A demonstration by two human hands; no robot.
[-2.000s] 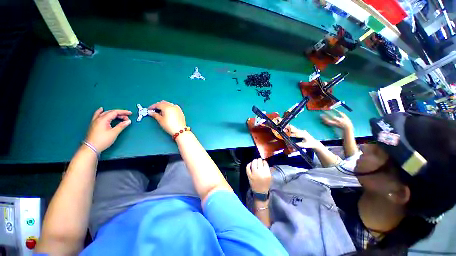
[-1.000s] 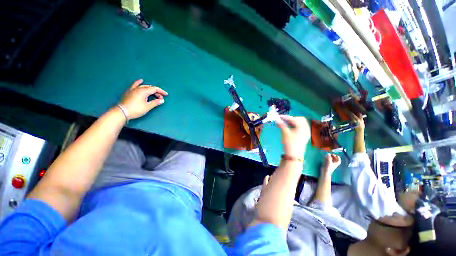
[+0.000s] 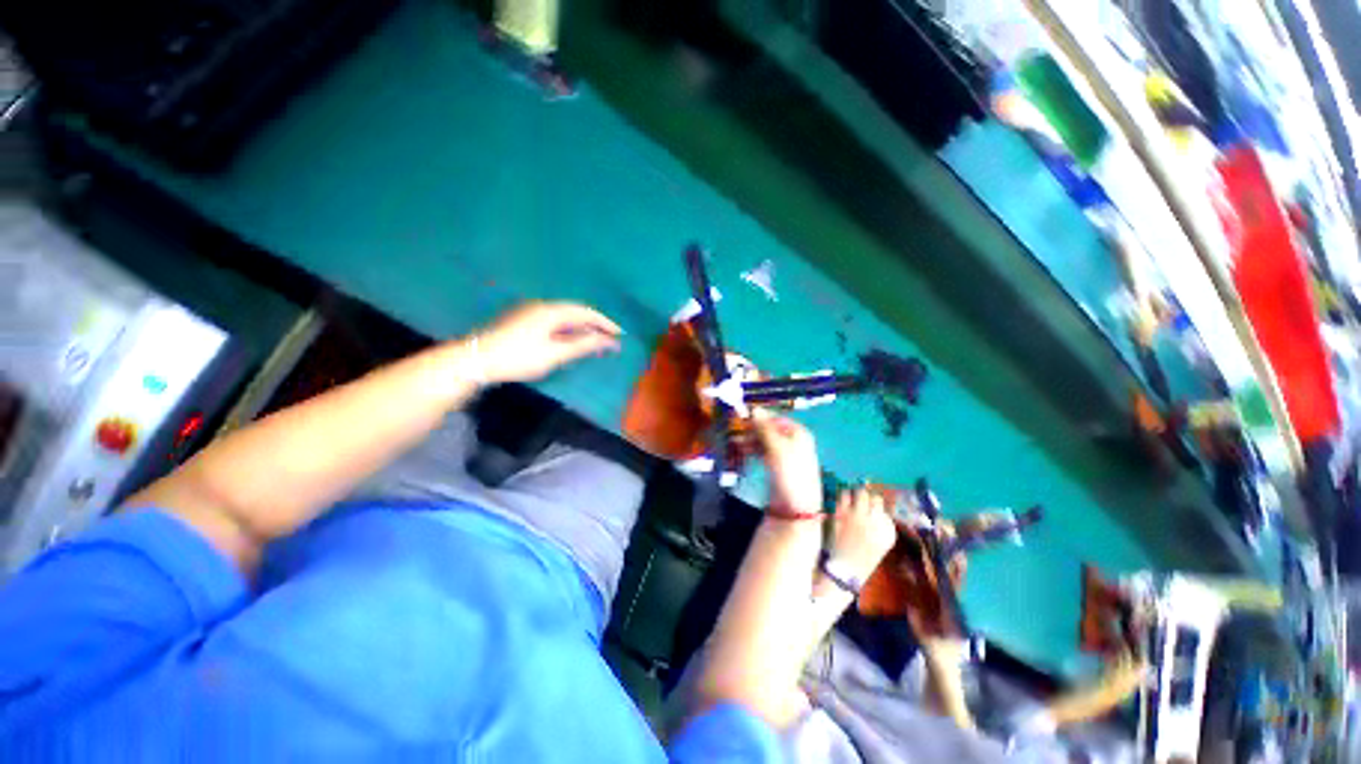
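A red-brown fixture [image 3: 667, 391] lies near the bench's front edge and bears black tripod legs [image 3: 787, 390] in a T shape. A white hub bracket [image 3: 729, 394] is at the point where the legs meet. My right hand [image 3: 787, 460] is at the near side of this centre, with its fingertips on the bracket; blur hides the exact grip. My left hand [image 3: 549, 340] is over the bench left of the fixture, fingers apart and empty. Another white hub bracket [image 3: 761, 279] lies on the mat beyond the legs.
Small black parts [image 3: 893, 385] lie heaped right of the legs. A person's hand [image 3: 861, 534] is close beside my right wrist, near a second fixture [image 3: 887, 575] with black legs. A black tray [image 3: 224, 75] is at upper left. A machine with a red button [image 3: 115, 434] is at left.
My view has turned and shifted right. My right hand has brought the bracket down to the legs' centre. My left hand is nearer the fixture. The other person's hand is now beside my right wrist.
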